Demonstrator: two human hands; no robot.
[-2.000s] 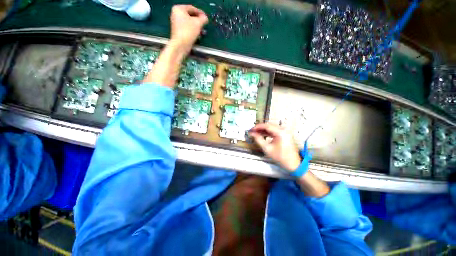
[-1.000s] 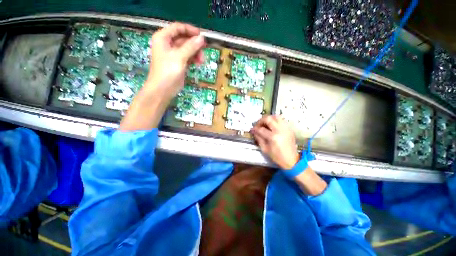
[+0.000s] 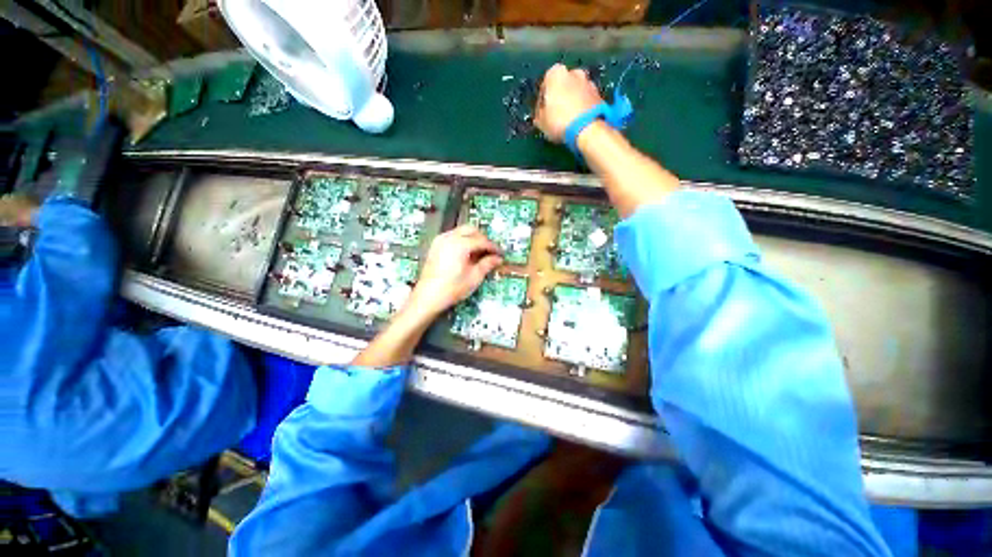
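Green circuit boards (image 3: 589, 326) with white areas lie in a tan-orange carrier (image 3: 534, 294) in front of me. My left hand (image 3: 459, 267) is over the left boards of this carrier, fingers bent together near the gap between the upper and lower board. Any part in its fingertips is too small to tell. My right hand (image 3: 568, 103), with a blue wrist strap (image 3: 600, 116), is down at the small pile of dark components (image 3: 522, 106) on the green mat. Its fingertips are hidden, so its grip cannot be told. My right sleeve covers part of the carrier's right edge.
A grey-green carrier (image 3: 346, 252) with several boards sits to the left. The conveyor's pale metal rail (image 3: 522, 405) runs along the front. A white fan (image 3: 326, 54) stands at the back left. A large component pile (image 3: 859, 103) lies at the back right. Another person's blue sleeve (image 3: 98, 359) is at left.
My right hand has moved from the lower right board to the small component pile. My left hand has come down over the left boards. The view has shifted, showing the fan and the neighbouring person's arm.
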